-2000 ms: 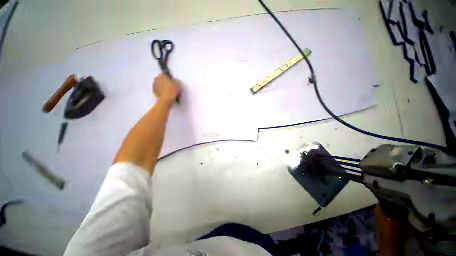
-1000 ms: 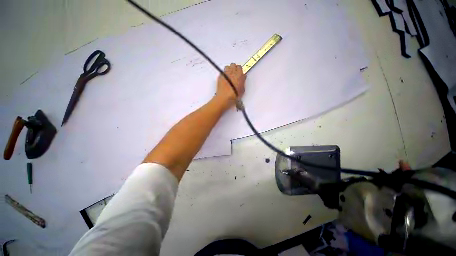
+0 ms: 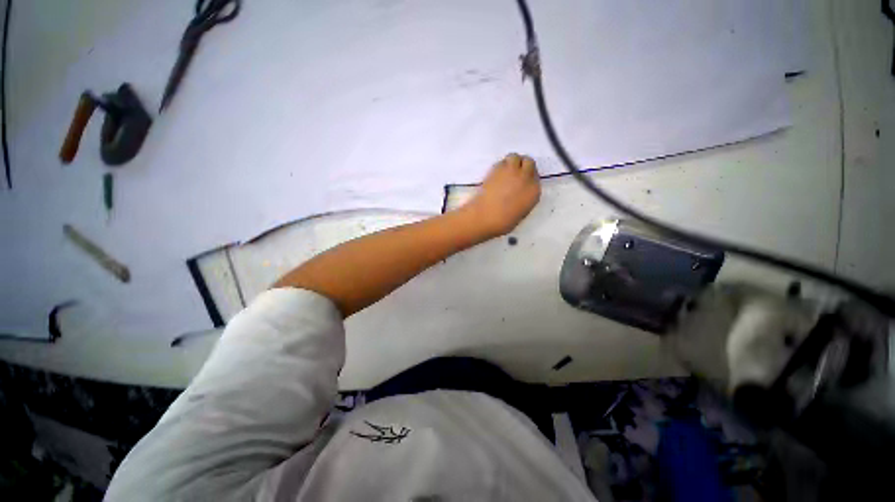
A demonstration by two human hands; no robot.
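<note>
The white paper marker (image 3: 373, 108) lies over dark fabric, whose thin dark edge shows along its near side. My left hand (image 3: 510, 196) is at this edge, beside the square step, with fingers curled; whether it grips anything is hidden. The cutting machine (image 3: 775, 338) is blurred at the lower right, tilted over, with its grey base plate (image 3: 643, 270) turned up to view. My right hand is not visible. A pale piece with a dark end (image 3: 224, 279) lies along the curved edge at the left, partly behind my left arm.
The power cable (image 3: 564, 152) hangs across the paper to the machine. Shears (image 3: 196, 39), a dark iron (image 3: 125, 125) with orange-brown handle, a green-handled tool (image 3: 108, 192) and a greenish-grey bar (image 3: 96, 253) lie at the left. Scraps (image 3: 628, 417) are below the table edge.
My left hand went from the shears to the yellow ruler, then down to the paper's near edge. Shears were set down further left. The ruler is out of sight now. The machine's base plate turned.
</note>
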